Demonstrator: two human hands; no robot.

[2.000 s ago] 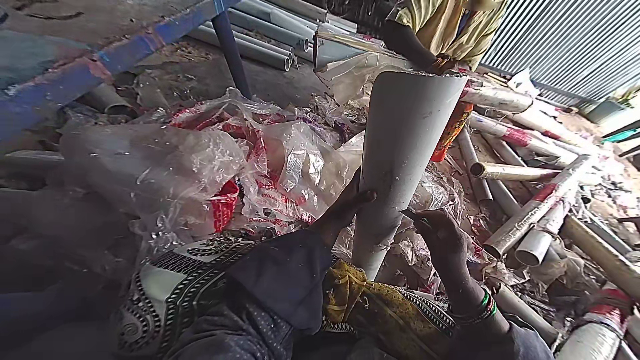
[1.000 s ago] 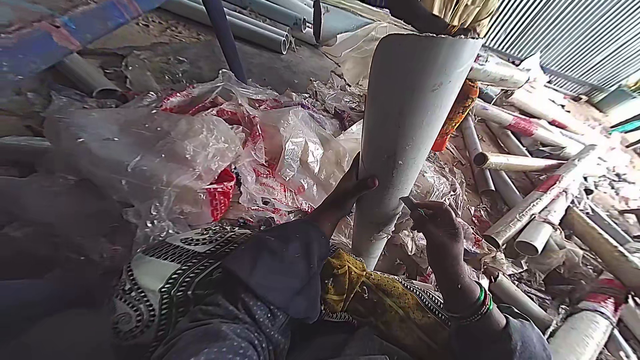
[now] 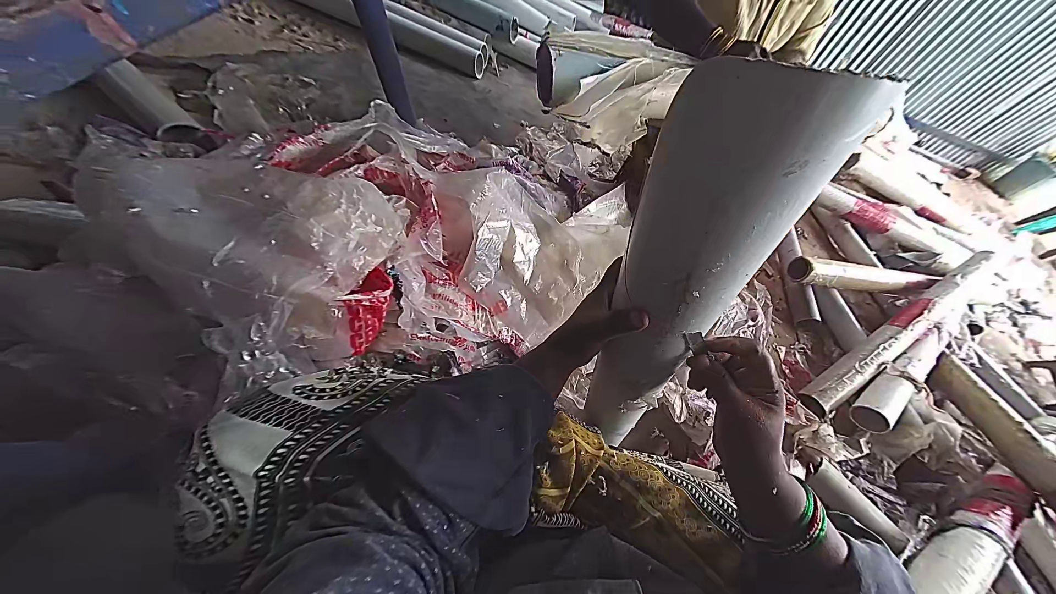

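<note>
A wide grey plastic pipe (image 3: 726, 181) stands tilted over my lap, its cut upper end rough and its lower end by the patterned cloth. My left hand (image 3: 590, 330) grips the pipe's left side, thumb in front and fingers hidden behind it. Pinched between the thumb and fingers of my right hand (image 3: 738, 379) is a small flat blade-like piece (image 3: 694, 340), close against the pipe's lower right side. Small flecks cling to the pipe's surface near it. Bangles circle my right wrist.
Crumpled clear and red plastic film (image 3: 330, 223) lies to the left and behind the pipe. Narrower pipes (image 3: 891, 338) are heaped at the right, and more grey pipes (image 3: 437, 37) lie at the back. Another person (image 3: 767, 29) is just beyond the pipe's top. A blue metal leg (image 3: 386, 58) stands at upper left.
The pipe's upper end has leaned to the right. My left hand stays on its side, and my right hand keeps the small piece near it.
</note>
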